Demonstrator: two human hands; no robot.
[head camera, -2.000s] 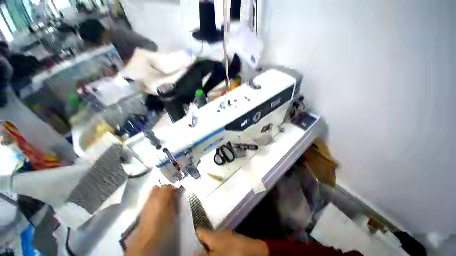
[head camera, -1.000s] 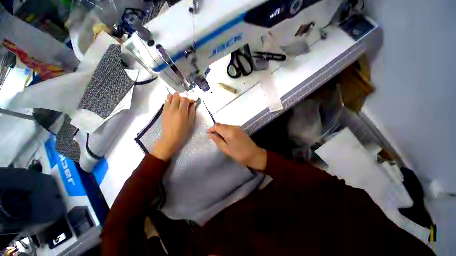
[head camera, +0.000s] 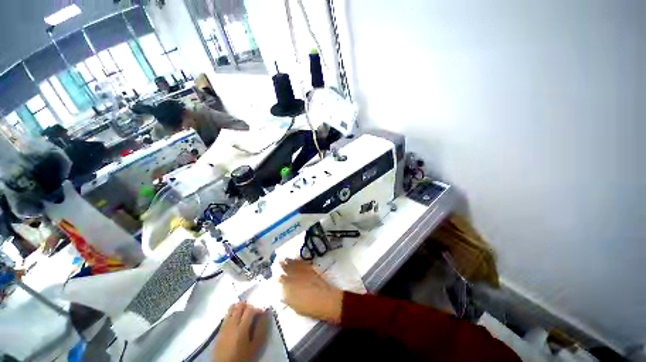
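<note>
The pale garment panel (head camera: 275, 345) lies at the bottom of the view, with a narrow dark line along its right edge. My left hand (head camera: 241, 334) rests on it, palm down, below the needle area; the wrist is cut off by the frame edge. My right hand (head camera: 308, 291) is on the table just right of the presser foot (head camera: 259, 271), fingers bent; whether it holds anything is hidden. The white JACK sewing machine (head camera: 312, 205) stands in front of both hands.
Black scissors (head camera: 314, 242) and black thread snips (head camera: 343, 233) lie under the machine arm. Speckled cut pieces (head camera: 164, 281) are heaped at left. Black thread cones (head camera: 284, 92) stand behind. A white wall is at right; people (head camera: 202, 120) sit beyond.
The view has tilted up to the room. My right hand has moved from the panel's right edge up beside the presser foot. My left hand is lower, away from the foot.
</note>
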